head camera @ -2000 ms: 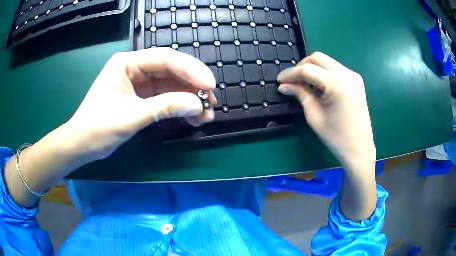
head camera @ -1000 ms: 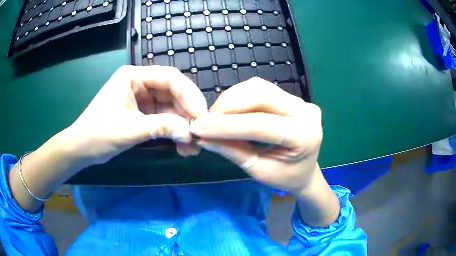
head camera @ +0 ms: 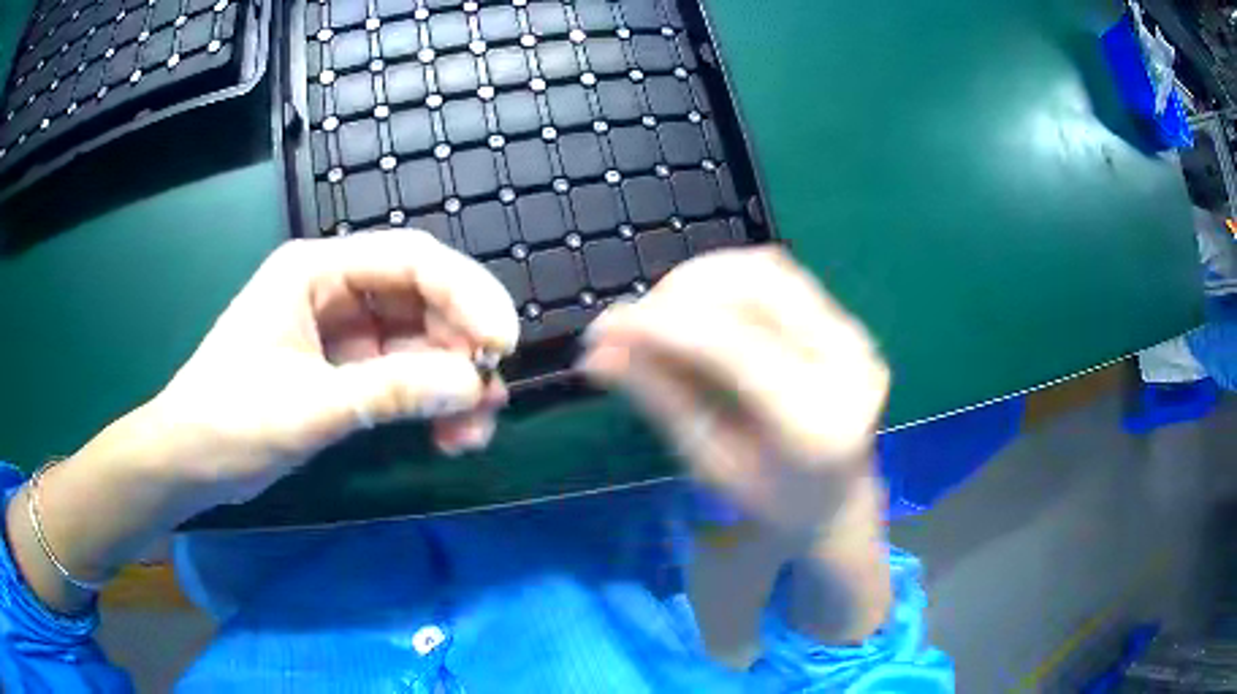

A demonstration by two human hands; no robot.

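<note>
My left hand (head camera: 332, 353) is bare and pinches a tiny dark and silvery component (head camera: 486, 362) between thumb and fingertips, in front of the tray's near edge. My right hand (head camera: 746, 373) is blurred, a short way to the right of the left fingertips and apart from them. Its fingers are bunched; whether they hold a piece cannot be seen. The black pocketed tray (head camera: 543, 210) lies behind both hands, with pale round dots at its pocket corners. Its near left part is hidden by my left hand.
A second black tray (head camera: 129, 61) lies at the upper left. Both are on a green bench (head camera: 950, 203) with a curved near edge. A bright blue bin (head camera: 1144, 84) with whitish material stands at the right edge. Grey floor and blue items show below the bench.
My right hand was at the tray's right side, came to the left fingertips, and has now drawn off a little to the right. My left hand still holds the component. The view has shifted slightly.
</note>
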